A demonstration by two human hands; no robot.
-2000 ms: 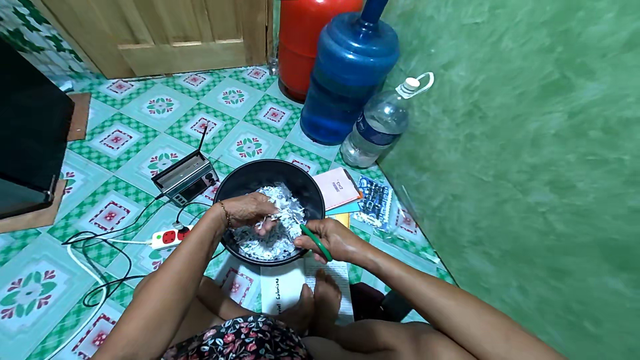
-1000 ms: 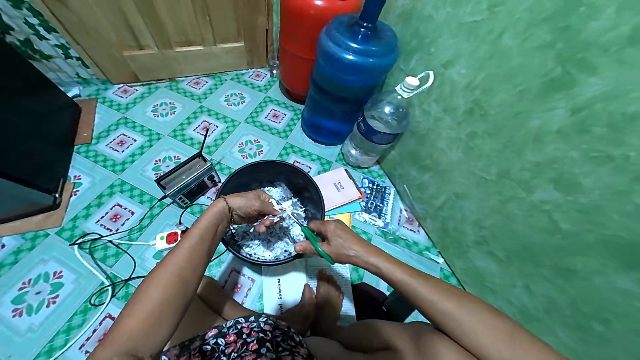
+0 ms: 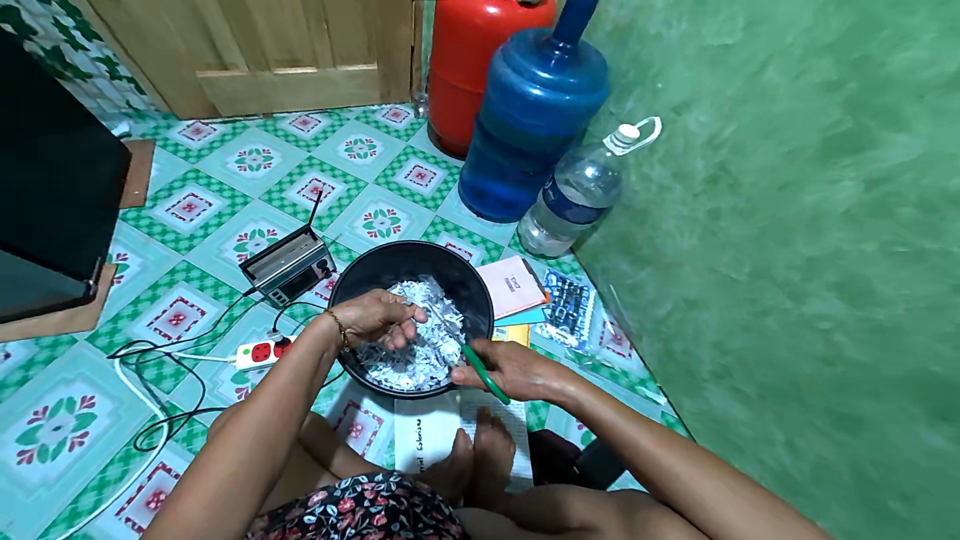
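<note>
A round black basin (image 3: 485, 300) stands on the floor in front of me, holding a heap of small cut paper pieces (image 3: 409, 364). Over its left half is my left hand (image 3: 381, 319), fingers curled, with a bit of paper at the fingertips. My right hand (image 3: 510, 370) grips green-handled scissors (image 3: 486, 373) at the basin's right rim, their blades pointing up and left over the paper toward my left hand. How far the blades are apart cannot be told.
Notebooks (image 3: 512, 285) and a blue patterned packet (image 3: 568, 307) lie right of the basin. Behind stand a clear bottle (image 3: 570, 199), a blue water jug (image 3: 532, 124) and a red gas cylinder (image 3: 461, 75). A radio-like device (image 3: 289, 266), power strip (image 3: 262, 352) and cables are at left; printed sheets (image 3: 427, 435) lie under my feet.
</note>
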